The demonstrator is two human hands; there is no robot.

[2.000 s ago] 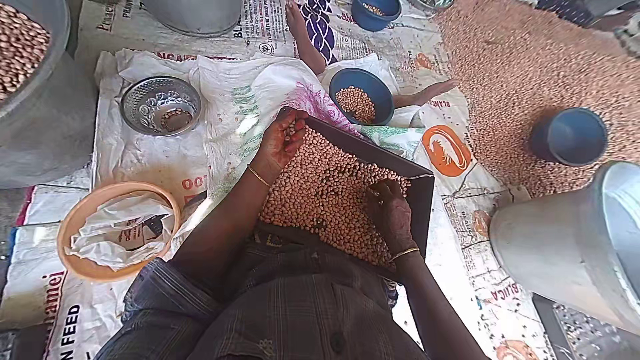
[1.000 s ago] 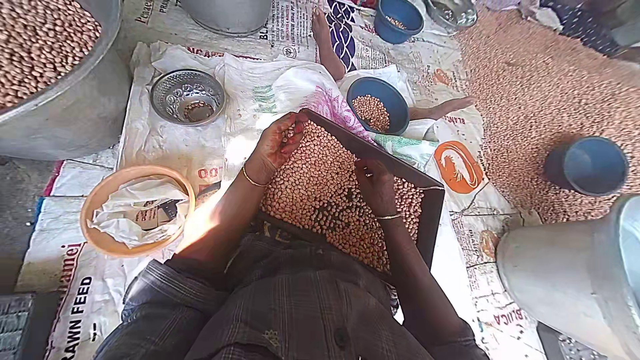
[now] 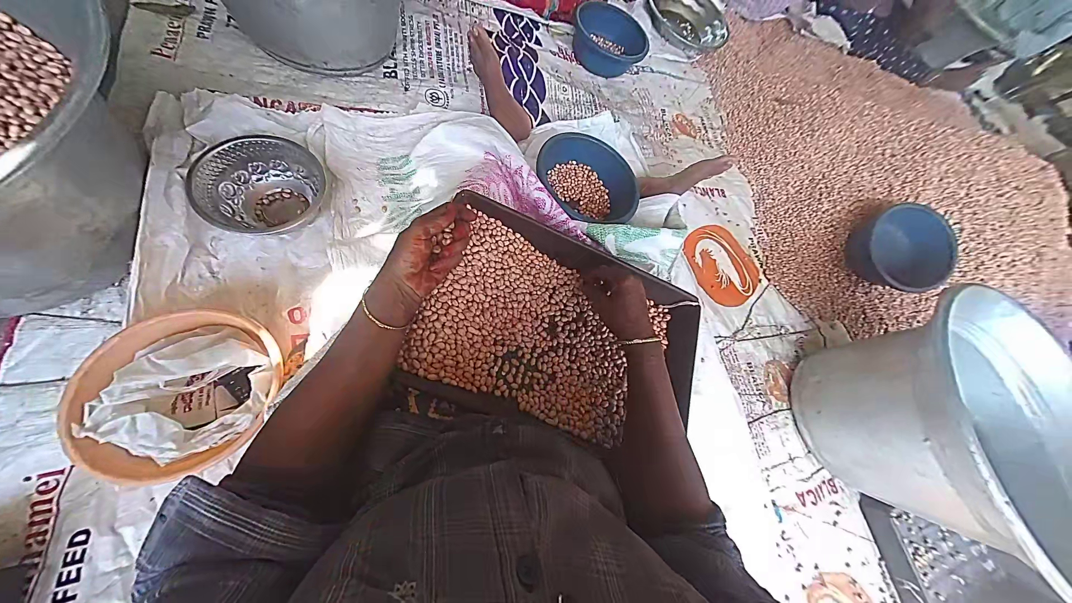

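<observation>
A dark, straight-edged tray (image 3: 688,360) rests against my lap, spread with pinkish-brown nuts or beans (image 3: 486,310); darker pieces lie among them near the middle and lower right. My left hand (image 3: 431,251) is at the tray's upper left corner, its fingers curled around a few of the nuts. Over the right part of the tray is my right hand (image 3: 615,297), fingers bent inward; whether anything is between them is hidden. Just beyond the tray's far edge stands a blue bowl (image 3: 589,177) partly filled with the same nuts.
A metal bowl (image 3: 256,183) and an orange basin (image 3: 172,398) holding a white bag stand left. Large metal pots (image 3: 888,394) flank both sides. A blue tub (image 3: 902,247) sits by a wide spread of nuts (image 3: 854,151). Another person's bare feet (image 3: 502,96) rest on the printed sacks.
My right hand has moved from low over the nuts up toward the tray's far right edge. My left hand stays at the upper left corner.
</observation>
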